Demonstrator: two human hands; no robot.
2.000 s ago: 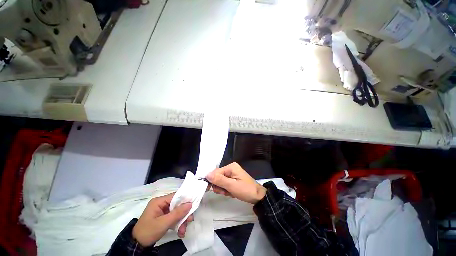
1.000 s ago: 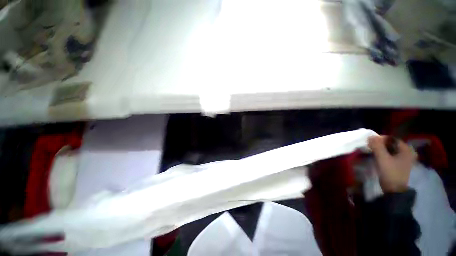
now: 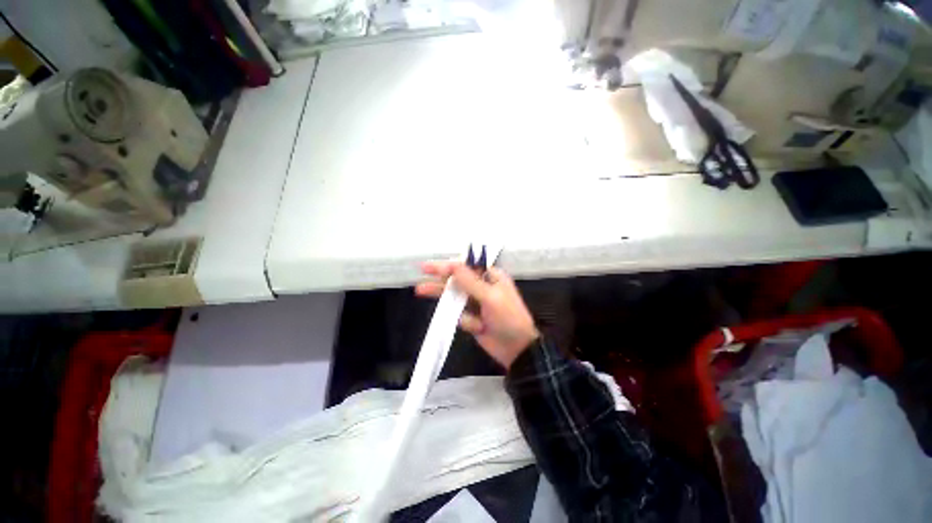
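Observation:
My right hand (image 3: pixel 499 315) is at the table's front edge and holds small thread snips (image 3: pixel 477 257), their dark points up. A long narrow white strip (image 3: pixel 421 383) runs from its fingers down to the bottom edge. Whether the fingers grip the strip or it lies against them is not clear. My left hand is out of the picture. A pile of off-white sewn strips (image 3: pixel 307 449) lies across my lap. White pointed pieces (image 3: pixel 462 508) lie below it on dark cloth.
The white machine table (image 3: pixel 399 174) carries black shears (image 3: pixel 720 148) on white cloth, a dark smartphone (image 3: pixel 830 194) and machines at both sides. A white board (image 3: pixel 250 368) stands left below. Red baskets (image 3: pixel 80 429) with white fabric are left and right below.
My right hand has moved from the far right to the table edge. The strip stretched across my lap now slants down from it. The strip end at the table edge is no longer seen there.

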